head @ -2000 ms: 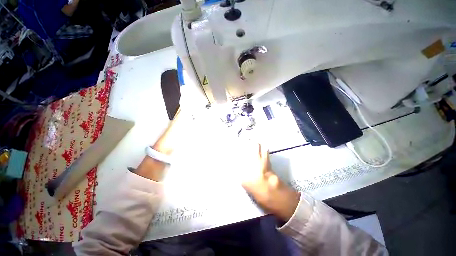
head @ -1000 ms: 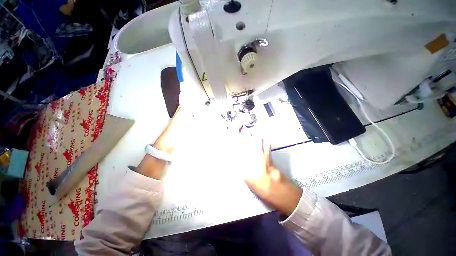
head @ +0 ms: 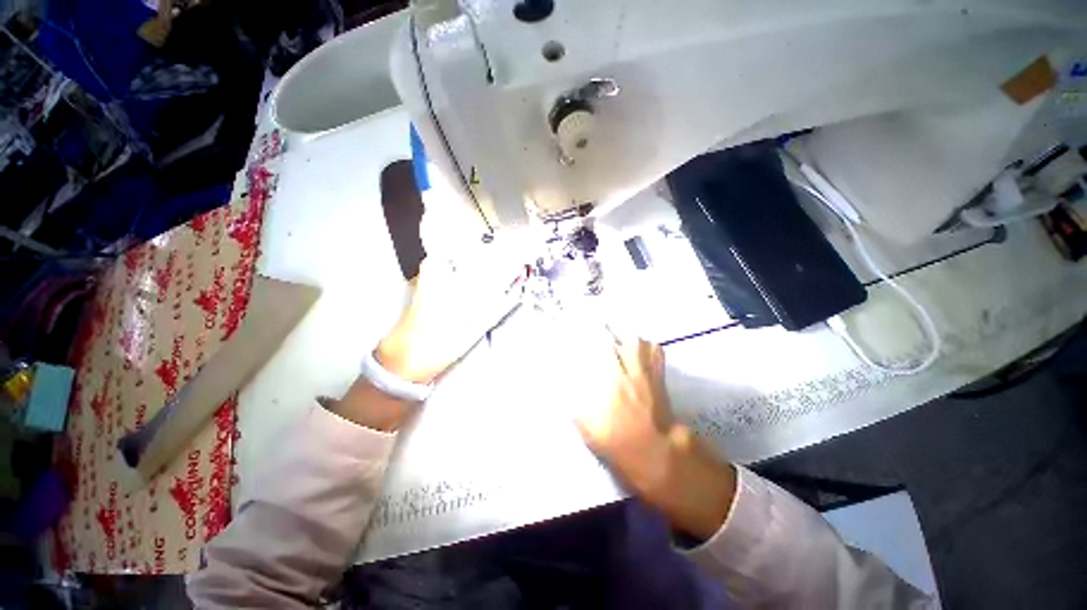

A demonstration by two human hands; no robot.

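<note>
My left hand (head: 417, 328), with a white band at the wrist, lies on the machine table left of the needle; its fingers are washed out by the lamp. My right hand (head: 632, 411) is on the table in front of and slightly right of the needle, fingers pointing to the presser foot (head: 581, 244). Any fabric under the hands is lost in the glare. A dark brown curved piece (head: 403, 217) lies behind my left hand. A long beige strip (head: 221, 369) lies at left, across the patterned board's edge.
The white sewing machine head (head: 668, 83) spans the top. A black flat rectangle (head: 775, 244) and a looped white cable (head: 915, 312) lie under its arm. The red-printed tan board (head: 143, 346) is at left. A ruler scale (head: 775, 405) runs along the table's front edge.
My left hand has shifted and turned slightly, and a thin dark line now shows between it and the needle. My right hand has moved slightly right. The view has shifted a little.
</note>
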